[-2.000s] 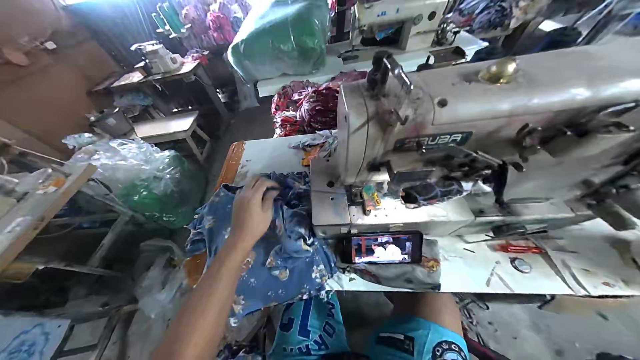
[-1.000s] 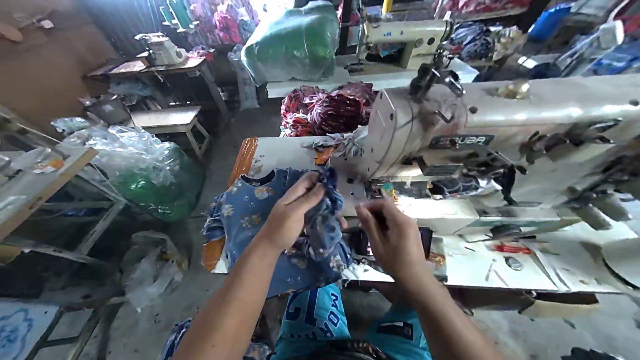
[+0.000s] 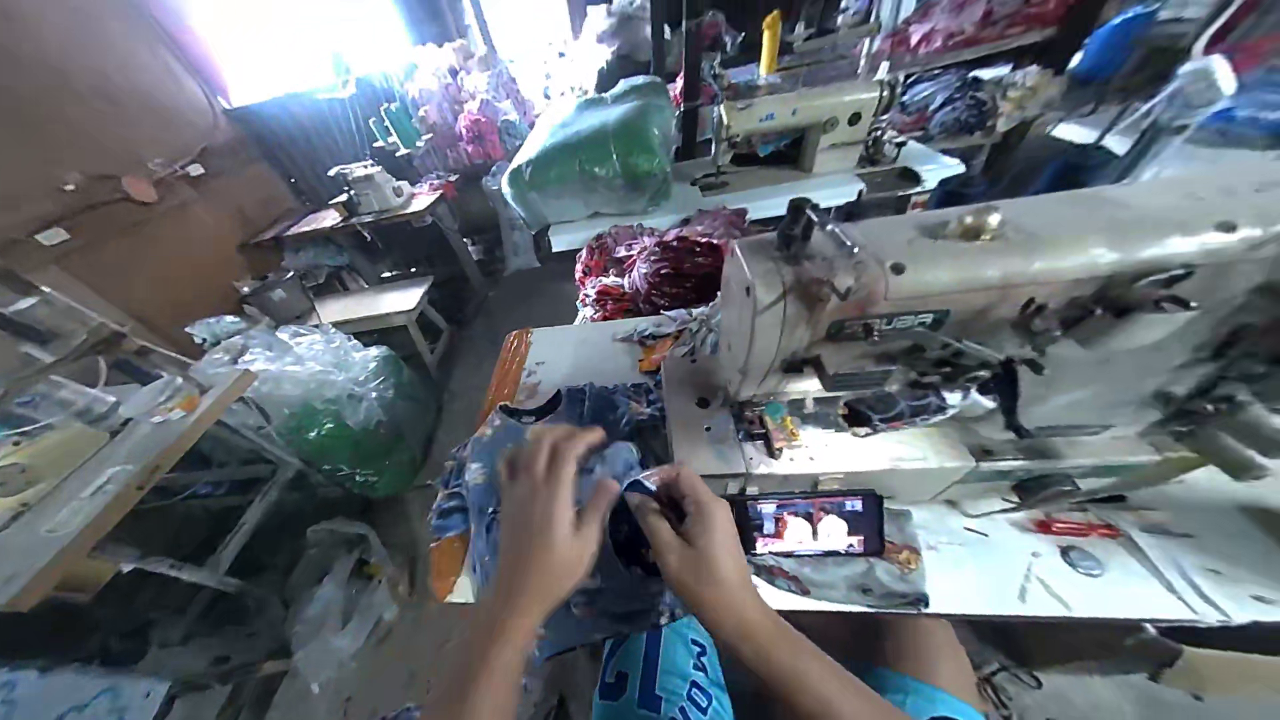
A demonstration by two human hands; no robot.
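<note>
A blue floral garment point(image 3: 490, 450) lies over the table's left front part and hangs past its edge. Over it is my left hand point(image 3: 555, 510), blurred, fingers spread; whether it touches the cloth is unclear. My right hand point(image 3: 690, 530) pinches a dark edge of the garment between thumb and fingers. Just right of that hand, a phone point(image 3: 815, 522) with a lit screen rests on a folded grey cloth point(image 3: 850, 580). Behind the phone stands an industrial sewing machine point(image 3: 960, 320), its lamp lighting the needle area.
Red tweezers or snips point(image 3: 1075, 527) and a small round metal thing point(image 3: 1082, 560) lie on the table at right. Bundled red cloth point(image 3: 680, 265) sits behind the table. Green-filled plastic bags point(image 3: 350, 420) stand at left, near a wooden-edged bench point(image 3: 130, 490). A second sewing machine point(image 3: 800, 120) stands farther back.
My right hand, away from the garment two seconds ago, has come down from beside the machine's needle area onto the garment's edge. The phone, mostly covered a second ago, shows again.
</note>
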